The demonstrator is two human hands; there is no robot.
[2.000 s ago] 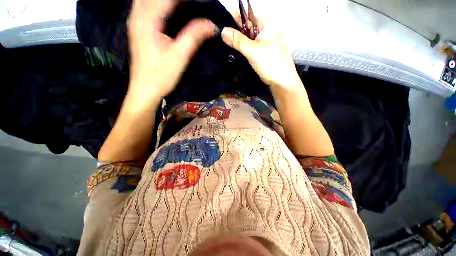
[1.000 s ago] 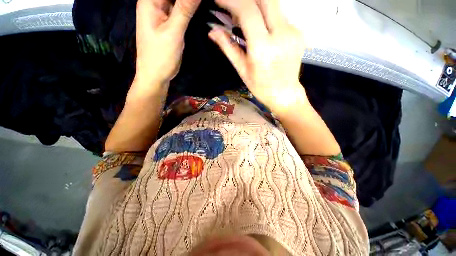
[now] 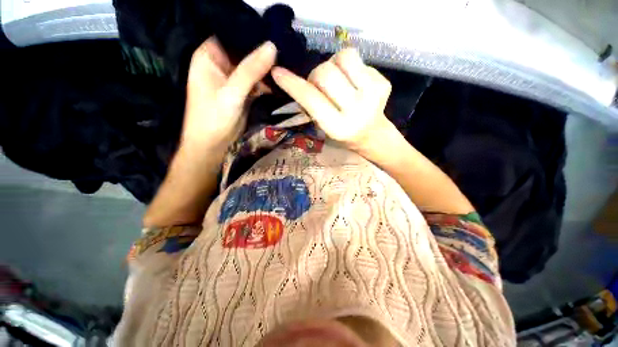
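A black garment [image 3: 196, 24] lies bunched over the table edge and hangs down towards the lap. My left hand [image 3: 220, 91] has thumb and fingers closed on a fold of it near the middle. My right hand [image 3: 345, 95] is beside it, its index fingertip close to the left thumb tip. Short silver blades of thread snips [image 3: 293, 114] stick out below the right fingers, pointing left; the handles are hidden in the hand. Any thread between the fingertips is too fine to make out.
A white machine table [image 3: 461, 34] with a scale along its front edge spans the top. A small yellow thing [image 3: 341, 34] shows above my right hand. More black cloth hangs at left [image 3: 74, 122] and right [image 3: 488, 169]. Grey floor [image 3: 61, 230] lies beyond.
Both hands have come down and nearer the lap from the top edge. The cloth's bunched part now shows above the fingertips. The snips' blades have moved down with the right hand.
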